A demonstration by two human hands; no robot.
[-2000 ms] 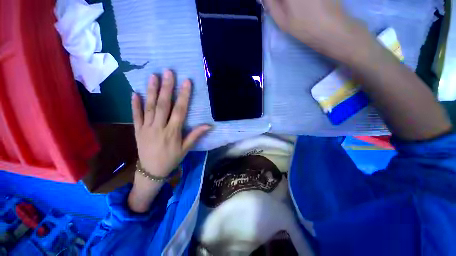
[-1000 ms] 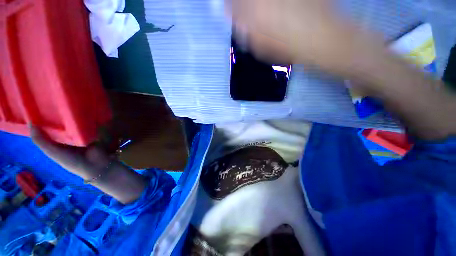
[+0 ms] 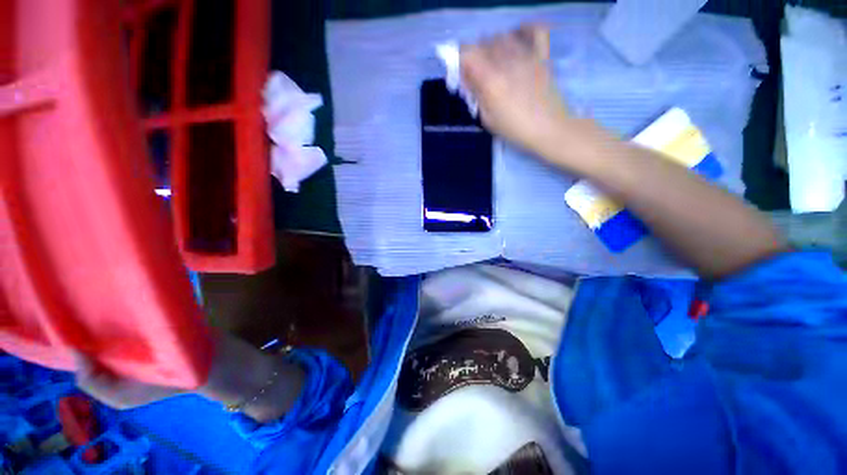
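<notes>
A black phone point(image 3: 457, 176) lies upright on the pale ribbed mat point(image 3: 381, 204). My right hand point(image 3: 516, 88) is over the phone's upper right part, closed on a small white wipe point(image 3: 449, 65). My left hand point(image 3: 121, 378) is at the lower left, gripping the near edge of a large red tray point(image 3: 93, 186); its fingers are mostly hidden by the tray. The tray is raised and tilted above another red tray point(image 3: 253, 199), whose pockets hold dark items.
Crumpled white wipes point(image 3: 293, 130) lie beside the trays. A block with white, yellow and blue bands point(image 3: 613, 218) is partly under my right forearm. A translucent sheet point(image 3: 650, 26) lies at the mat's top. A white film stack point(image 3: 817, 111) is at far right. A brown box point(image 3: 302, 297) sits below the bench.
My left hand has left the mat and now holds the red tray, which has risen and uncovered the tray beneath. My right hand is still over the phone. The view has shifted.
</notes>
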